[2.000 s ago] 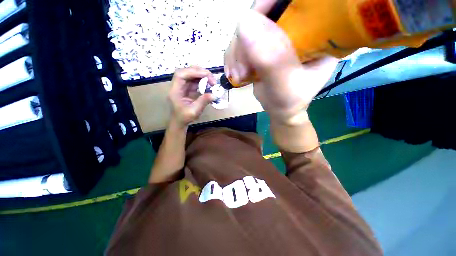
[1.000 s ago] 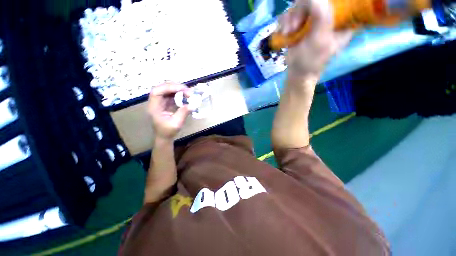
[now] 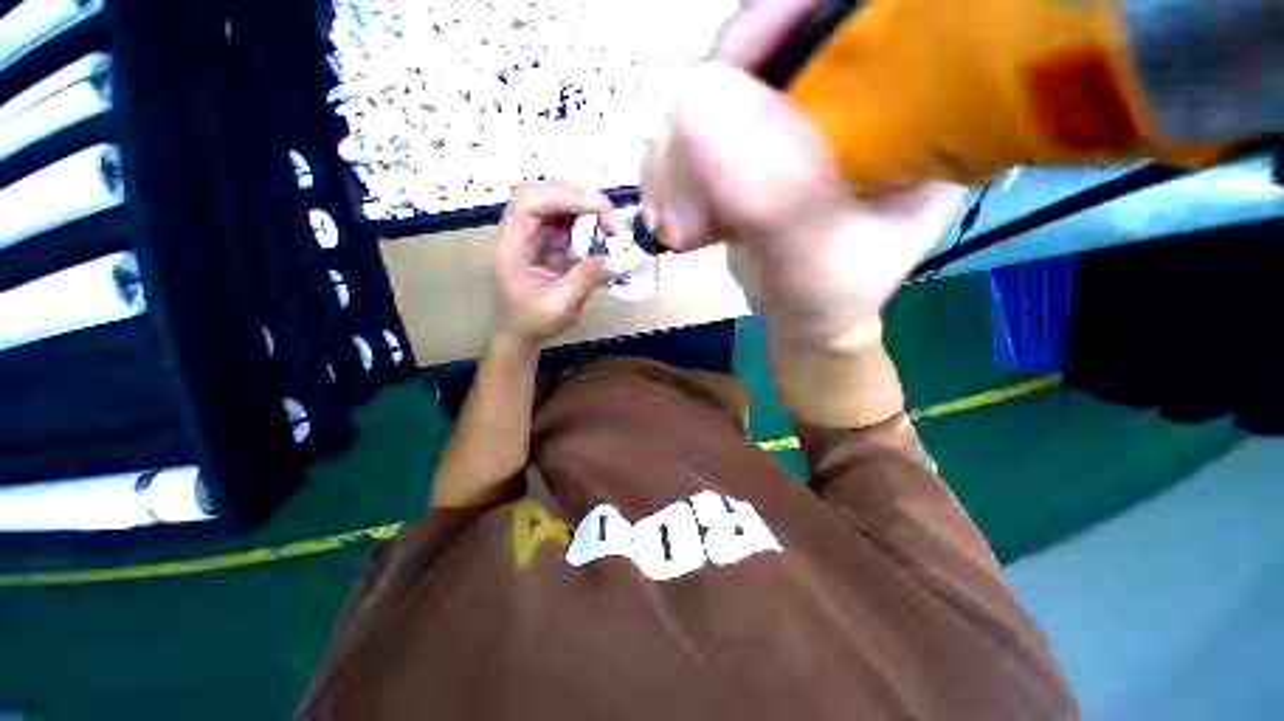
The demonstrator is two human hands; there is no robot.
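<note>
My left hand (image 3: 552,268) pinches a small white part (image 3: 628,265) between thumb and fingers, over the tan cardboard sheet (image 3: 451,300). My right hand (image 3: 768,197) grips the orange electric screwdriver (image 3: 972,92), which lies across the upper right and is cut off by the picture's edge. Its black nose meets the white part from the right. Whether a screw is on the tip cannot be seen.
A parts tray heaped with small white parts (image 3: 493,99) lies straight ahead. Stacked black trays (image 3: 211,282) with white tubes (image 3: 64,303) stand at the left. A black cord (image 3: 1098,197) runs at right, above a blue slatted thing (image 3: 1031,317) and a dark mass (image 3: 1169,338).
My right hand has brought the screwdriver back from the blue-edged box at right to the white part. My left hand still holds the part. The view has shifted.
</note>
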